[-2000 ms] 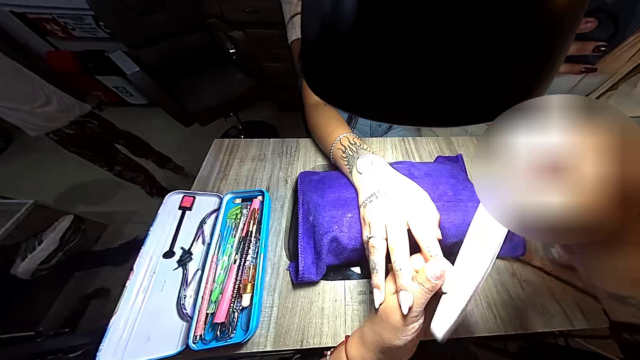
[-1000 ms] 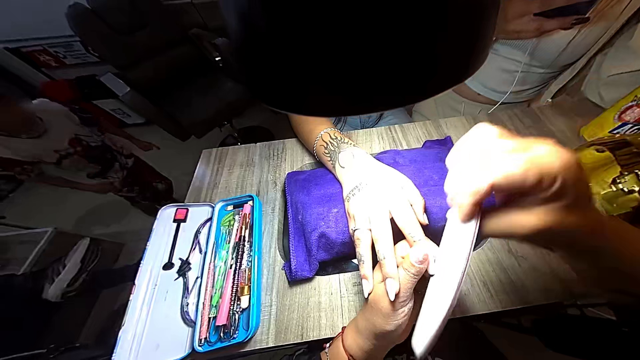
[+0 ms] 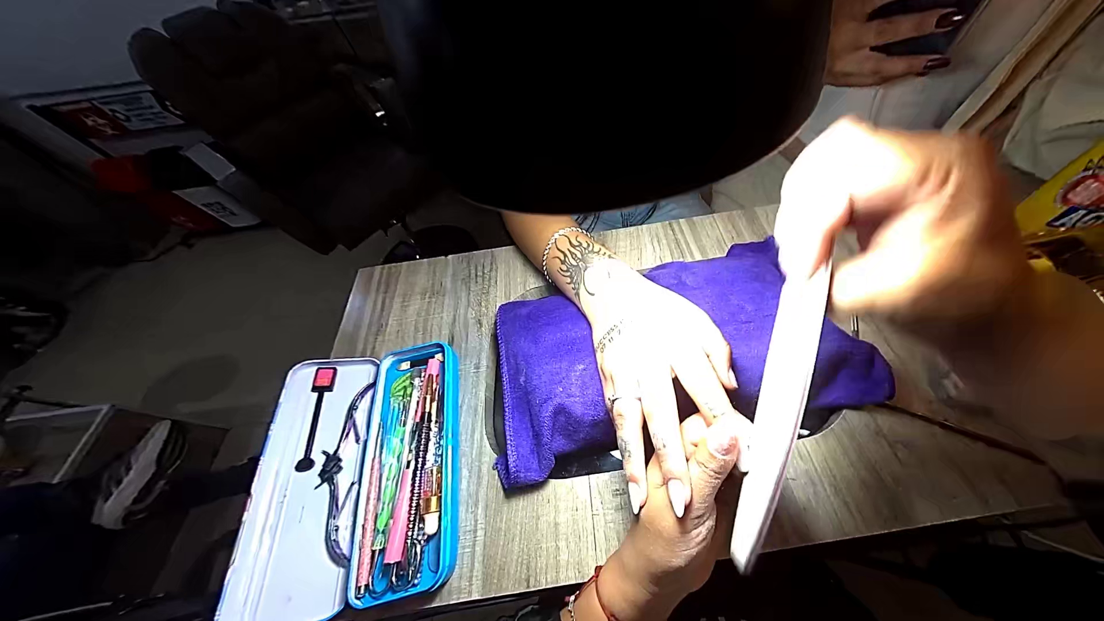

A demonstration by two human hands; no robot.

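My left hand (image 3: 677, 526), at the bottom centre, grips the fingers of a client's tattooed hand (image 3: 651, 332), palm down, its long pale nails pointing toward me. That hand rests over a purple towel (image 3: 556, 388) laid across the table. My right hand (image 3: 897, 224), blurred, is shut on the upper end of a long white nail file (image 3: 785, 414). The file slants down beside the client's fingertips at the right; whether it touches a nail I cannot tell.
An open blue tin case (image 3: 450, 483) with brushes and tools lies on the left of the wood-grain table (image 3: 535, 526). A large black lamp-like shape (image 3: 604, 95) hides the upper middle. A thin stick (image 3: 957, 440) lies right of the towel. Another hand (image 3: 888, 39) shows at the top right.
Two seconds ago a blurred patch covered the right side where my right hand now shows. The file has shifted against the client's fingers. My left hand keeps its grip. The view has shifted.
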